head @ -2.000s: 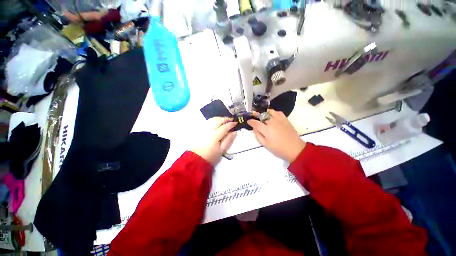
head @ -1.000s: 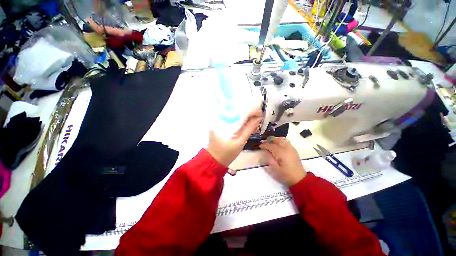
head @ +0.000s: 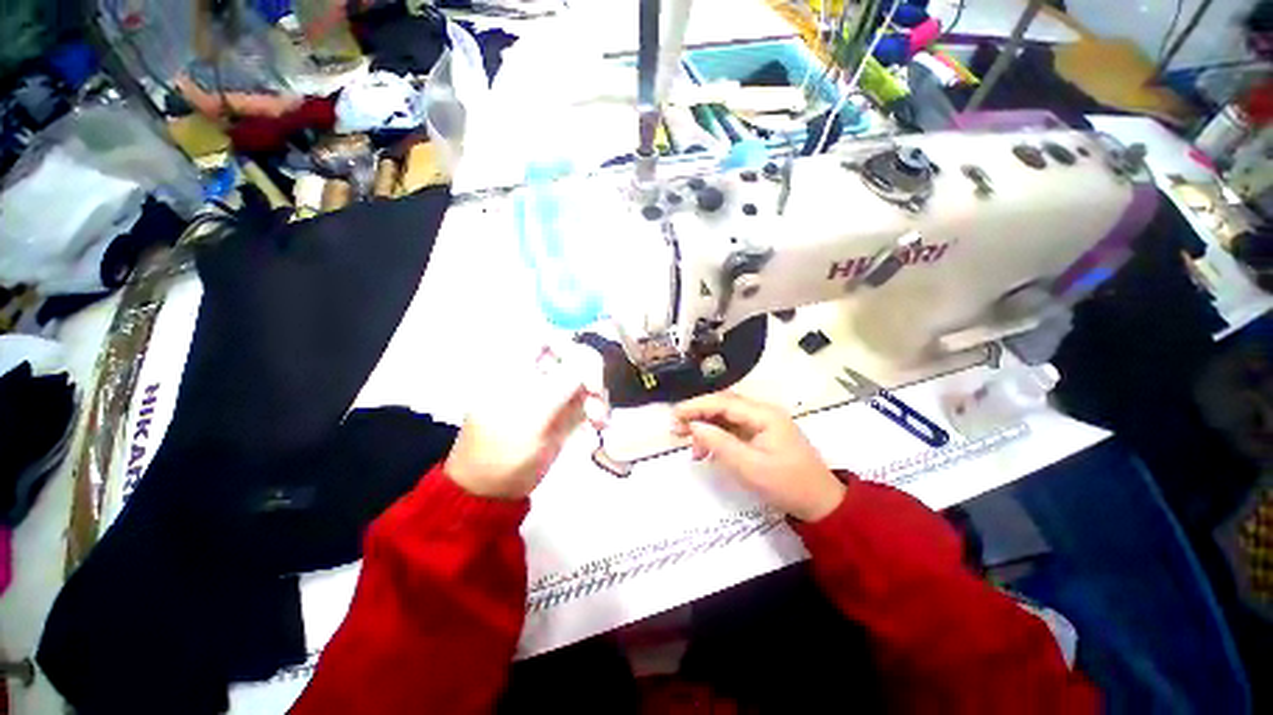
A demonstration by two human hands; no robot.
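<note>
The curved black cut piece [head: 743, 366] lies under the needle and presser foot of the white sewing machine [head: 824, 238]. My left hand [head: 524, 426] is in front and left of the needle, off the piece, with thumb and fingers close together. My right hand [head: 761, 450] is in front of the needle, off the piece, its fingertips pinched towards my left hand. No thread can be made out between them, and whether either holds one is unclear. Thread snips [head: 905, 415] with dark-blue handles lie right of the needle.
Large black garment panels [head: 265, 377] cover the table's left side. A small black square [head: 814, 341] lies right of the needle. A translucent bottle [head: 1008, 395] lies at the right. A light-blue tray [head: 761, 63] is behind the machine. A bright-blue oblong [head: 559, 252] hangs left of the machine head.
My left hand has come down and left from the machine head. My right hand has drawn back from the black piece, which is now uncovered in front of the needle. The view has shifted.
</note>
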